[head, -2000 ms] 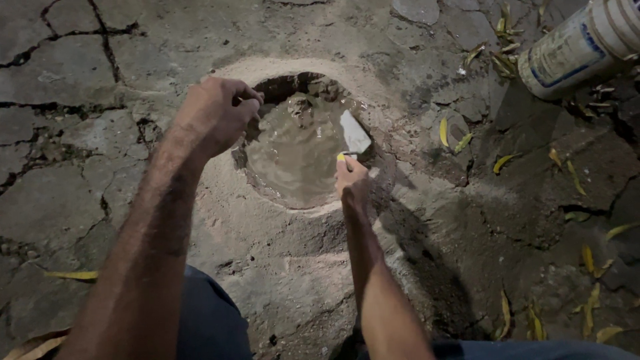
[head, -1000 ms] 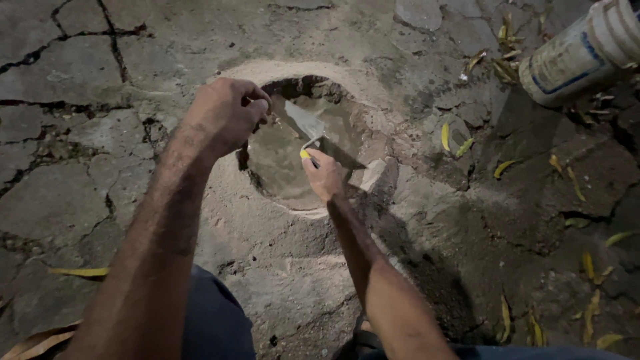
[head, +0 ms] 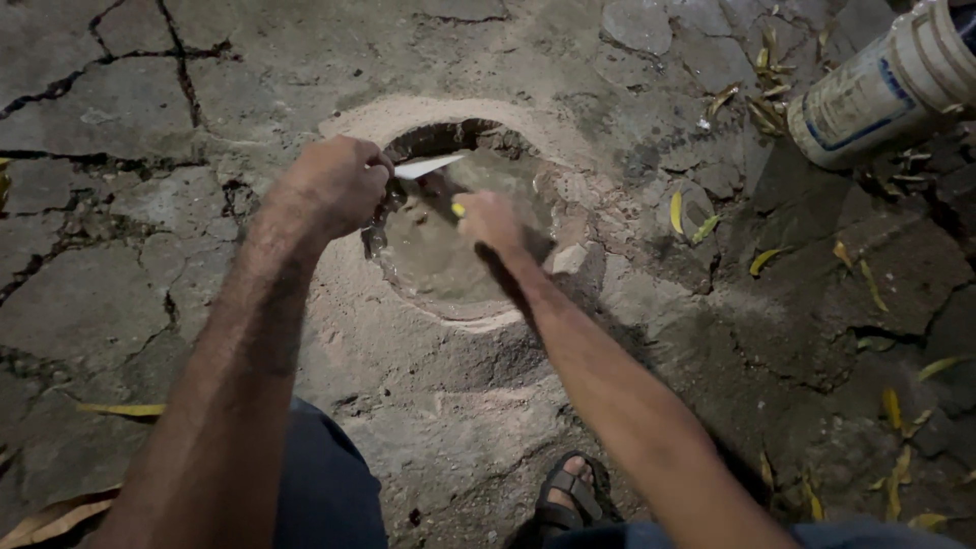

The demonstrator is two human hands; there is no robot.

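Note:
My right hand (head: pixel 490 219) grips the yellow-ended handle of a trowel over the pool of wet cement mix (head: pixel 435 259). The trowel's pale metal blade (head: pixel 428 166) points up and left of that hand, seen nearly edge-on, with its left end beside my left hand. A ring of dry, sandy powder (head: pixel 427 351) surrounds the wet mix. My left hand (head: pixel 351 183) is at the ring's upper left edge, its fingers curled in; whether it holds anything is hidden.
A dirty white plastic bucket (head: pixel 862 107) lies tilted at the upper right. Cracked concrete ground (head: pixel 91 282) spreads around, with yellow leaves (head: pixel 676 212) scattered to the right. My sandaled foot (head: pixel 568 492) is below the ring, near a small pale lump (head: pixel 570 258) on its right edge.
My right hand has swung the trowel from the right side of the wet mix, across the middle, to the upper left. My left hand has stayed at about the same place by the rim.

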